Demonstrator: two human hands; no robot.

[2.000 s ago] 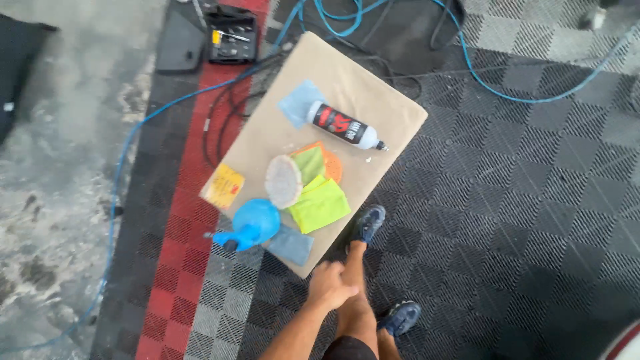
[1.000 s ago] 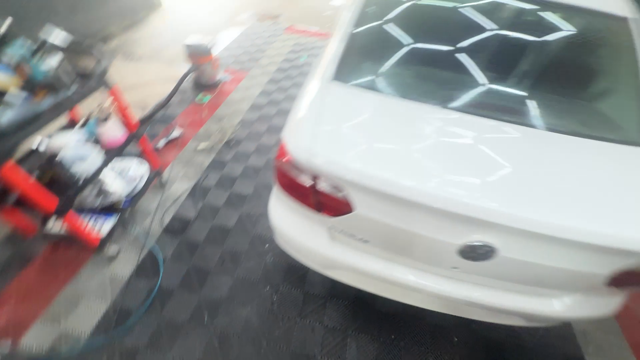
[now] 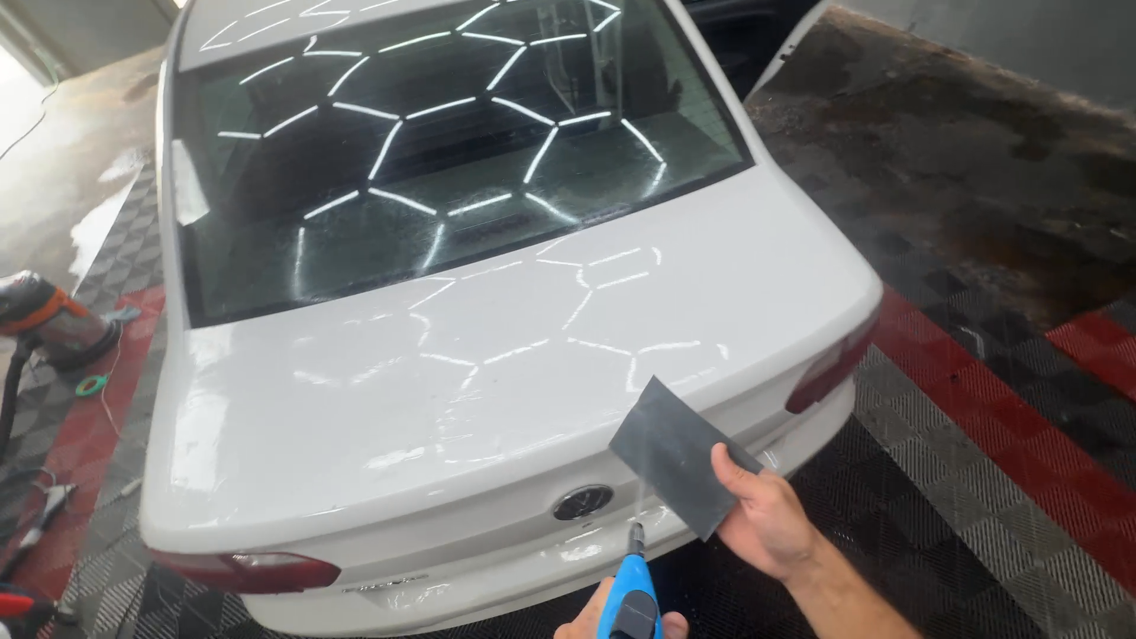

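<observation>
A dark grey rectangular sheet (image 3: 679,457), perhaps sandpaper, is pinched between the thumb and fingers of my right hand (image 3: 768,519), in front of the trunk's rear edge. My left hand (image 3: 590,617), partly cut off by the bottom edge, grips a blue spray bottle (image 3: 632,590) whose nozzle points up, left of the sheet. A faint pale streak, like spray, rises from the nozzle across the sheet. Beyond both hands is the white car's trunk lid (image 3: 390,399), with its round emblem (image 3: 583,502) just left of the nozzle. Hexagonal lights reflect in the rear window (image 3: 461,133).
The left tail light (image 3: 257,571) and right tail light (image 3: 830,373) flank the trunk. A vacuum cleaner (image 3: 58,319) with a hose stands at the left, near a green tape roll (image 3: 91,385). Black, grey and red floor tiles (image 3: 1003,399) surround the car. A car door stands open at the upper right.
The view has swung from a small table to the car's rear. Both hands are now in view with the bottle and the dark sheet; the blue bottle stood on the table two seconds ago.
</observation>
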